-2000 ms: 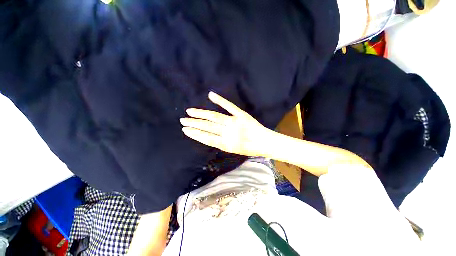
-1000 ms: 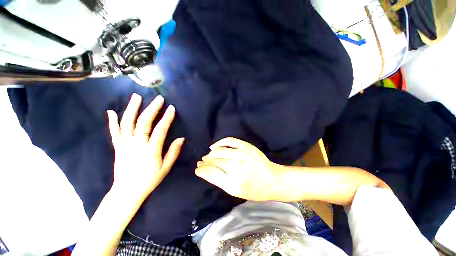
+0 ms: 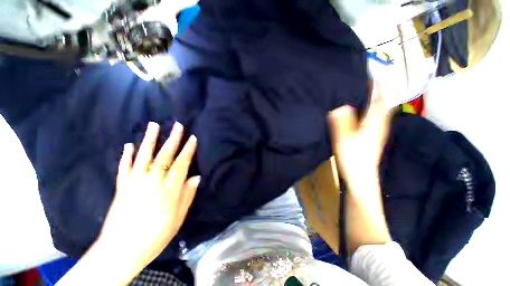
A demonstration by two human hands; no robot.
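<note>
A dark navy garment (image 3: 268,100) covers the table in front of me, with folds bunched around its middle. My left hand (image 3: 154,187) lies flat on it, fingers spread, below the sewing machine head (image 3: 140,42). My right hand (image 3: 360,134) is at the garment's right edge and is blurred, with navy cloth between thumb and fingers; whether it grips the cloth is unclear. The bright machine lamp (image 3: 166,68) lights the cloth. The needle area cannot be made out.
A navy pile (image 3: 430,184) with a small checked patch lies at the right. A cardboard box (image 3: 319,201) stands below the garment. A small blue and yellow-green tool (image 3: 380,56) is at upper right. Checked cloth (image 3: 159,277) and a blue container (image 3: 56,271) show at lower left.
My right hand has moved from the middle of the garment out to its right edge. My left hand has stayed flat on the cloth. The cloth's middle is more bunched.
</note>
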